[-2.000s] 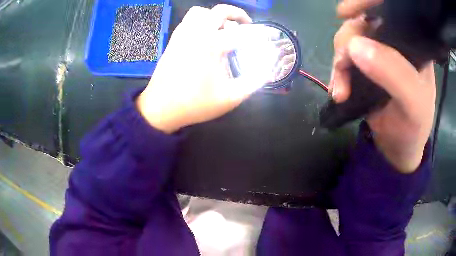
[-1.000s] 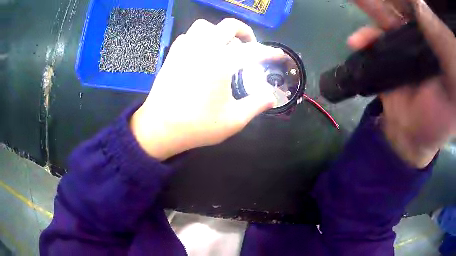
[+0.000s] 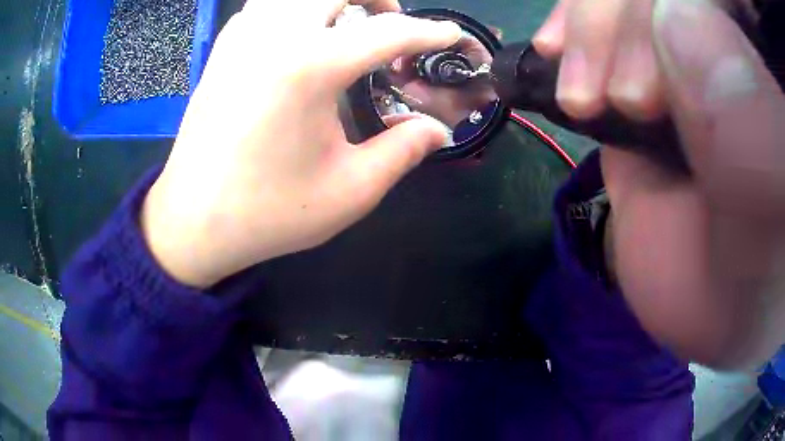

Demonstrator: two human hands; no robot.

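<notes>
A round unit [image 3: 472, 129] with a black rim and mirror-like face lies on the dark green bench at the upper middle. My left hand [image 3: 284, 129] holds it from the left, thumb and forefinger over its face. A ringed dark hub [image 3: 448, 67] shows mid-face, with small screw heads near the rim. Red and black lead wires [image 3: 544, 138] run out of its right side. My right hand [image 3: 680, 164], blurred and close to the camera, grips the black electric screwdriver [image 3: 559, 86]. The driver's nose is over the unit's right part, its bit near the hub. The exact contact is unclear.
A blue screw bin [image 3: 123, 121] filled with small grey screws stands at the upper left, beyond my left wrist. The bench [image 3: 387, 258] has a worn front edge near my lap. Grey floor with a yellow line shows at lower left, and something blue at the right edge.
The screwdriver in my right hand has moved left, from beside the unit to over its face. My left fingers have spread wider on the unit. The view has shifted; the second blue bin is out of view.
</notes>
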